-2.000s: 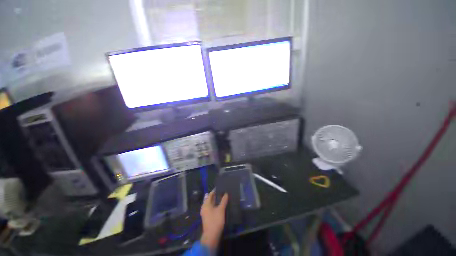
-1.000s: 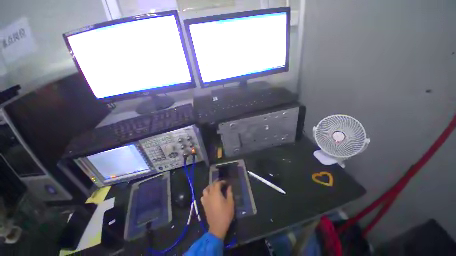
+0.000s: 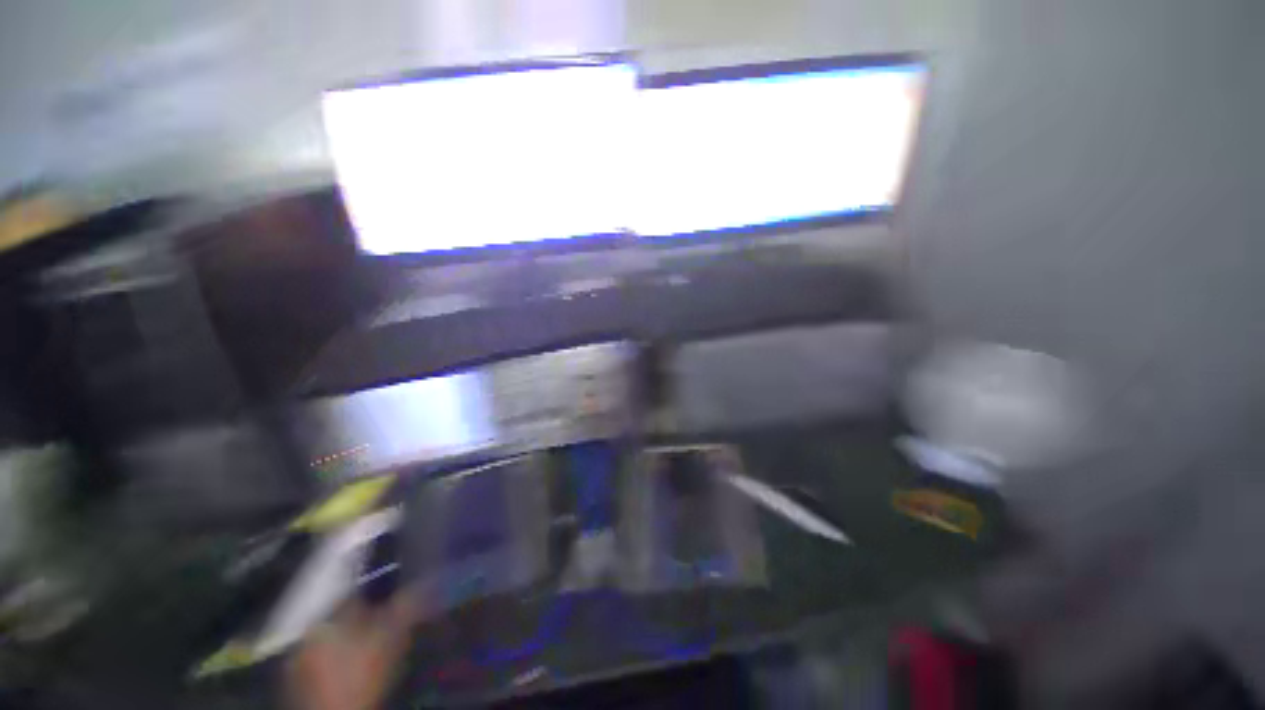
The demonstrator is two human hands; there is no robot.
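The whole view is badly blurred. My left hand (image 3: 347, 659) is low at the left, cut off by the bottom edge, beside the white and yellow paper (image 3: 312, 590). Its fingers are smeared and I cannot tell whether it holds anything. The right coupler plate (image 3: 749, 555) has a dark phone-like shape (image 3: 694, 520) on it, with no hand touching it. The left coupler plate (image 3: 493, 534) stands beside it, its surface too blurred to read. My right hand is not in view.
Blue cables (image 3: 597, 486) loop between and below the plates. A tester with a lit screen (image 3: 416, 416) and a grey instrument (image 3: 784, 375) stand behind, under two monitors (image 3: 486, 167). A white stick (image 3: 788, 506), yellow loop (image 3: 936, 511) and white fan (image 3: 999, 395) are at the right.
My left hand has left the right plate and moved left and down to the papers. The dark shape stays on the plate. The camera has moved and the picture has blurred.
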